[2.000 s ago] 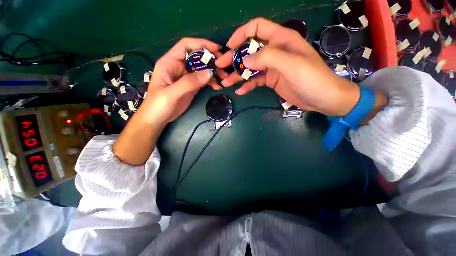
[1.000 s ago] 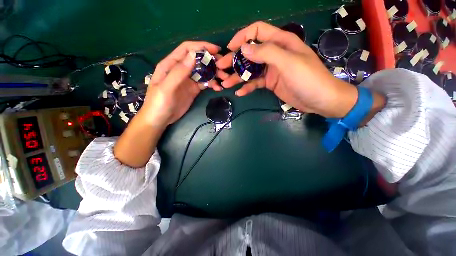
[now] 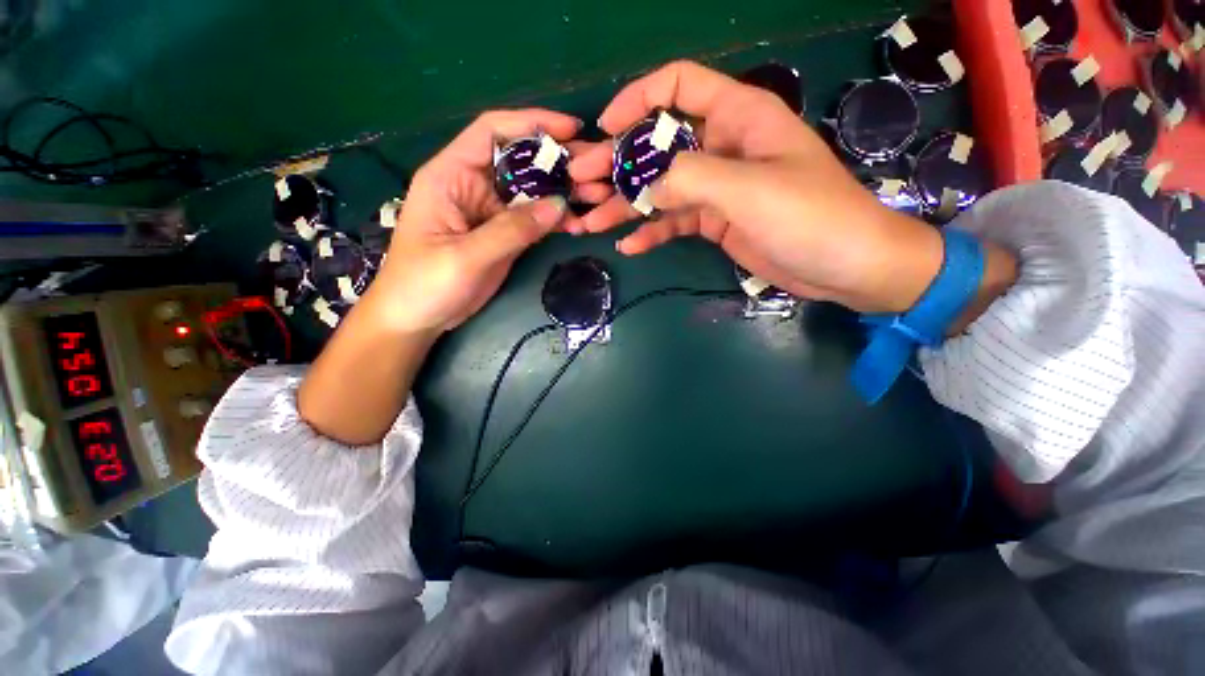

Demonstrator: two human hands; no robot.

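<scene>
My left hand [image 3: 463, 225] holds a round display module [image 3: 530, 172] by its edge, its screen lit with small coloured marks and a cream tape tab on it. My right hand [image 3: 766, 185] holds a second lit display module [image 3: 652, 155], with tape tabs at its upper and lower edges. The two discs are side by side, slightly apart. A dark disc [image 3: 578, 291] lies on the mat below them, against a small silvery piece with a thin black cable [image 3: 508, 383]. Another silvery piece [image 3: 770, 306] lies below my right hand.
A power supply [image 3: 146, 396] with red digits and a red lead [image 3: 247, 330] stands at left. Taped discs [image 3: 301, 201] lie behind my left forearm, more discs [image 3: 877, 119] at upper right. An orange-red tray [image 3: 1000, 93] holds several discs. Black cables [image 3: 79, 145] lie upper left.
Both lit screens show changed figures. My left thumb moved up over its disc and came back to the lower edge. My right thumb shifted on its disc. Both hands stay in nearly the same place.
</scene>
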